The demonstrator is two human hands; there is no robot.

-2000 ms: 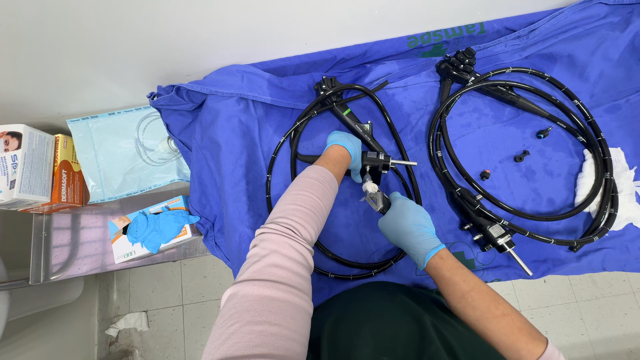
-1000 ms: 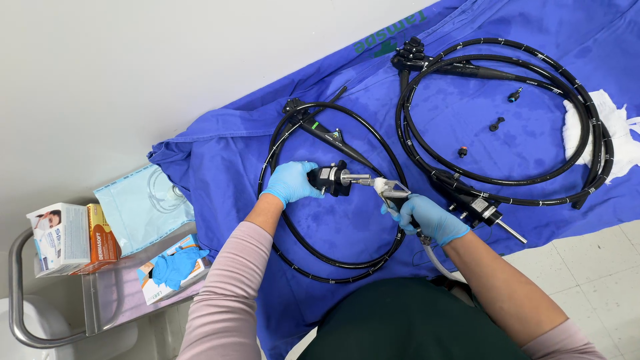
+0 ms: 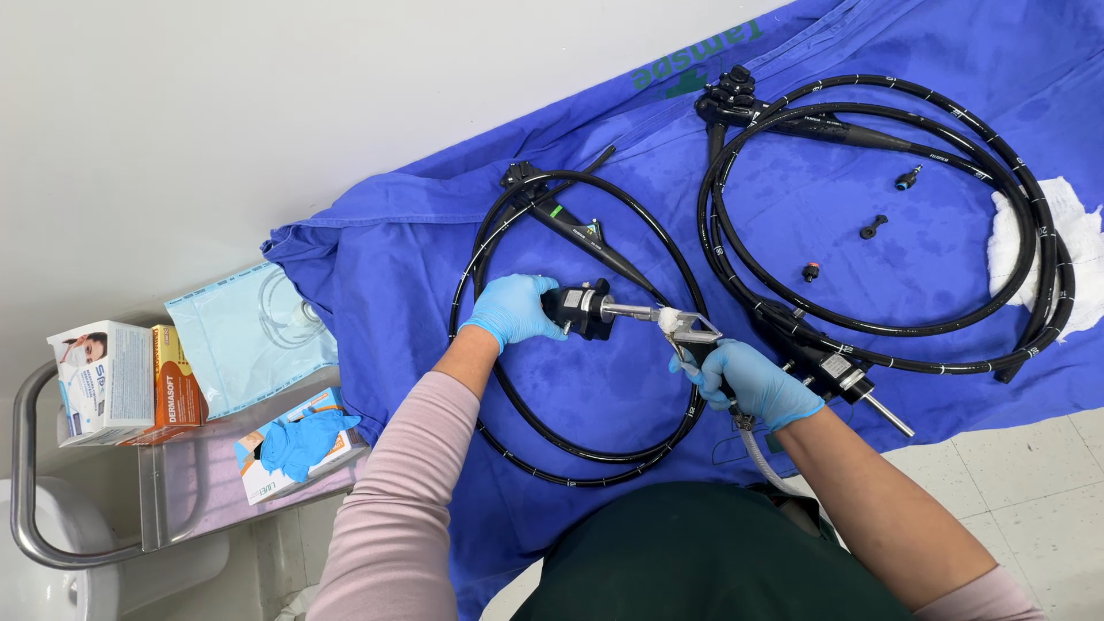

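My gloved left hand [image 3: 515,312] grips the black light-guide connector [image 3: 580,309] of the nearer coiled endoscope [image 3: 565,226]. The connector's metal prong points right, toward the nozzle of an air gun [image 3: 697,332] with a translucent hose. My gloved right hand [image 3: 752,381] is closed around the air gun's handle. Some white gauze [image 3: 669,321] sits at the gun's front, by the prong; whether nozzle and prong touch is hard to tell. A second coiled endoscope [image 3: 802,128] lies at the right, its connector [image 3: 841,371] and prong near my right wrist.
Several small black valves [image 3: 874,227] and a crumpled white gauze [image 3: 1065,250] lie on the blue drape [image 3: 405,250]. At the left, a metal cart [image 3: 172,509] holds a mask box [image 3: 108,379], an orange box [image 3: 177,388], a glove box [image 3: 302,448] and a sterilization pouch [image 3: 241,345].
Two seconds ago my hands were close together at the connector and gun; now the left holds the connector farther left, its prong pointing right. Since one second ago the hands have hardly moved.
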